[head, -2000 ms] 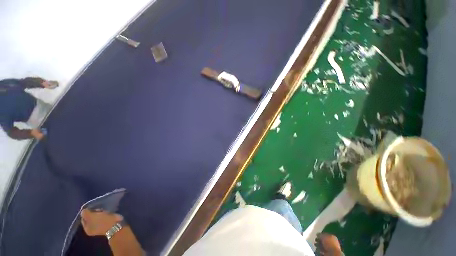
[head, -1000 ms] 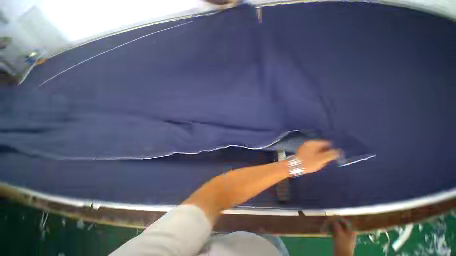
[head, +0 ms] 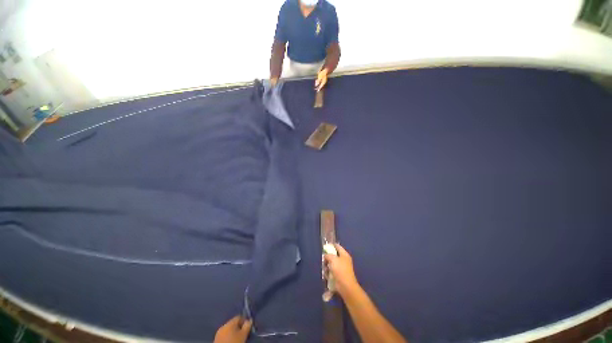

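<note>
The navy fabric ply lies in loose folds over the left part of the flat navy lay, its end turned back. My left hand, low in the picture and partly cut off, pinches the near corner of the ply. My right hand is closed around the white-wrapped middle of the dark brown weight bar, which points away from me just right of the ply's folded end. The bar's lower part reaches the bottom of the picture.
Across the table a person holds the ply's far corner and has the other hand on a small brown weight. A flat brown block lies between us. The table's wooden edge curves along the bottom.
The view has swung to face across the table. The ply's end has moved left, off the weight bar. My right hand has left the table's near edge and taken hold of the bar.
</note>
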